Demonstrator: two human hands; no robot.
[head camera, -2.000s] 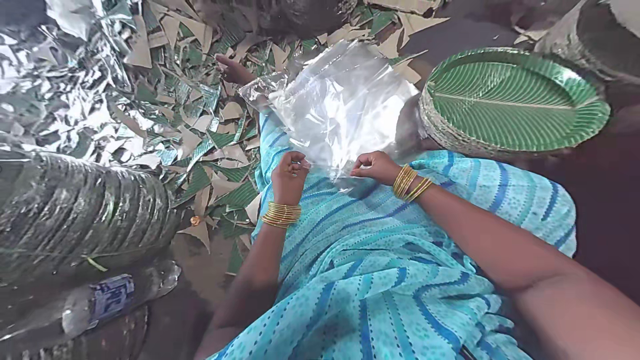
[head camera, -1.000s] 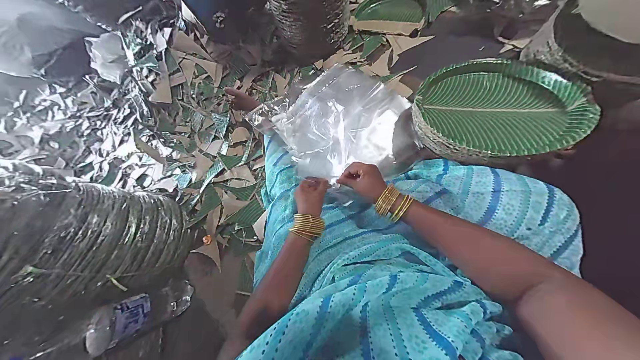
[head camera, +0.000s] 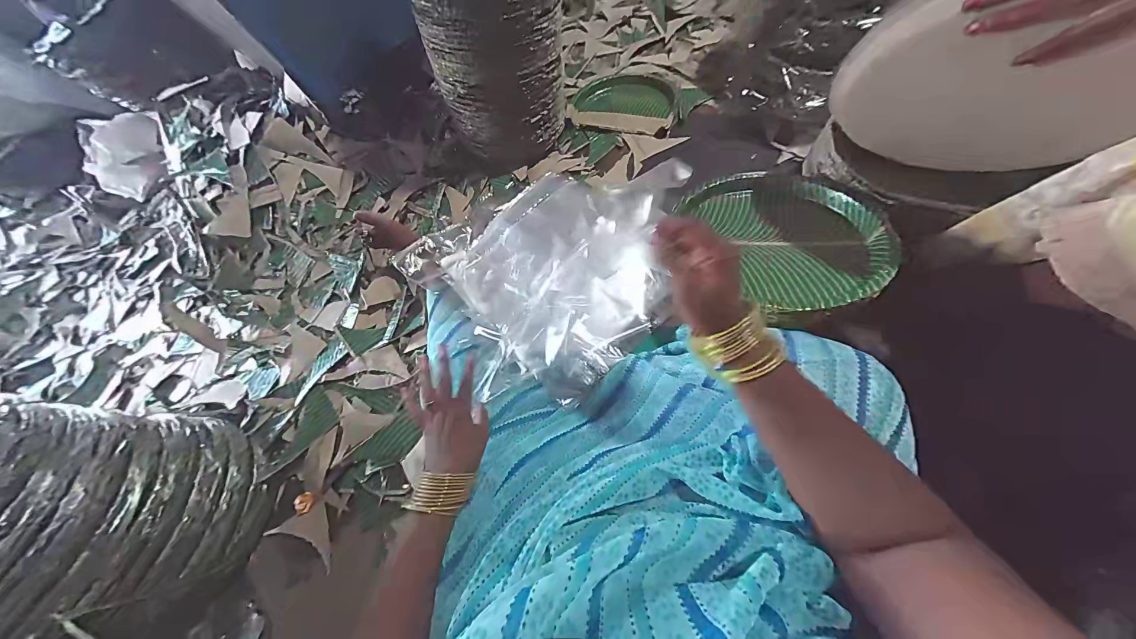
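Clear plastic bags or sheets (head camera: 568, 275) lie crumpled over my lap, on the turquoise patterned cloth (head camera: 639, 497). My right hand (head camera: 706, 271), blurred and with its fingers bent, is raised at the right edge of the plastic; whether it pinches a piece of it cannot be told. My left hand (head camera: 448, 408) is spread, fingers apart, at the lower left of the plastic, holding nothing. Beyond my right hand sits a stack of round green leaf-patterned plates (head camera: 799, 240), partly hidden by that hand.
Green and brown cut scraps (head camera: 302, 293) cover the floor to the left. Stacked plates in wrap stand at lower left (head camera: 115, 497) and top centre (head camera: 493, 71). A smaller green plate (head camera: 626, 98) lies beyond. At upper right another person's hand (head camera: 1056, 27) is over a pale round stack (head camera: 958, 89).
My hands, close together at the near edge of the plastic before, are now apart: the left has moved left and spread, the right has moved forward and right. Another person's hand has appeared.
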